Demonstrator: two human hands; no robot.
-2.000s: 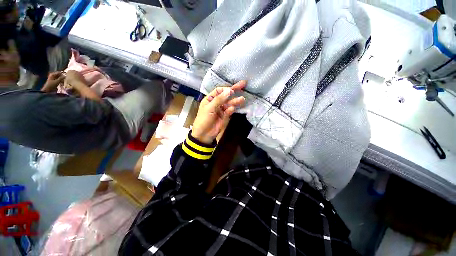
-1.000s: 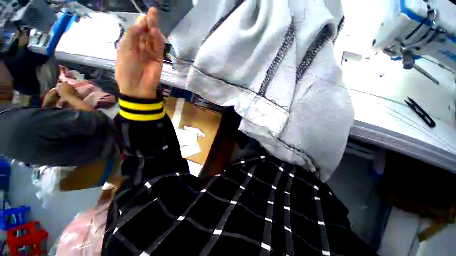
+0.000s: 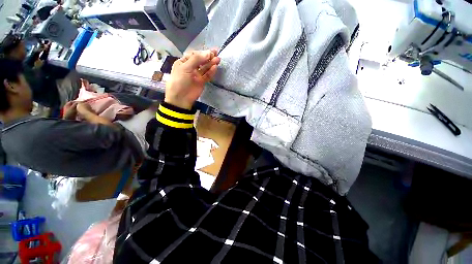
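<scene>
A light grey garment with black-and-white speckled seams hangs over the table edge down to my lap. Its lower border has a thin dark stitch line, with a paler smooth piece along it. My left hand, bare in a black cuff with yellow stripes, is raised at the garment's left side, above the border. Its fingers are bent and the fingertips close together, as in a pinch. No needle or thread can be made out there. My right hand is not in view.
Black snips lie on the white table at right, below a sewing machine head. A grey machine part and dark scissors are upper left. A person with pink cloth sits left. A cardboard box stands below.
My left hand moved from the garment's border up and left, then came partly back right towards the cloth. The view shifted, showing more of the seated person and the grey machine part.
</scene>
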